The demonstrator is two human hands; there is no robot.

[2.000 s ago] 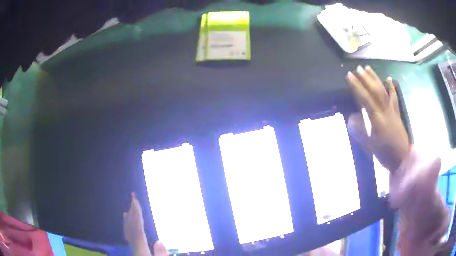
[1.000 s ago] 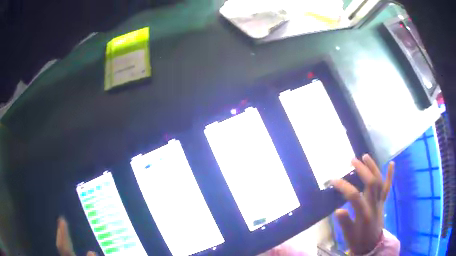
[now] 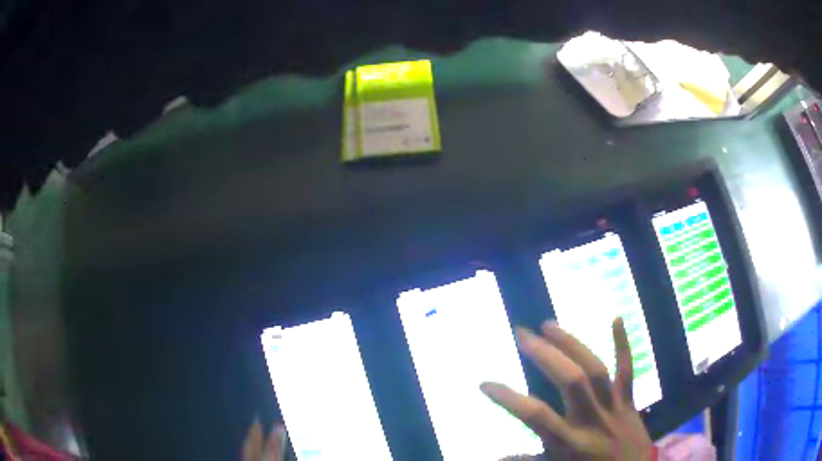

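Several lit smartphones lie in a row on a dark mat. The leftmost phone and the second phone glare white; the second shows a small blue mark near its top. The third phone shows faint blue and green bars. The rightmost phone shows blue and green menu bars. My right hand is spread with fingers apart over the second and third phones, holding nothing. My left hand is cut off by the bottom edge beside the leftmost phone; only blurred fingertips show.
A yellow-green pack with a white label lies behind the phones. A white tray with crumpled white material stands at the back right. A dark-framed device is at the right edge. A blue crate is below the right table edge.
The view has turned back, so the phones appear further right. My right hand has moved from the rightmost phone to the second and third. The rightmost phone's white screen now shows menu bars.
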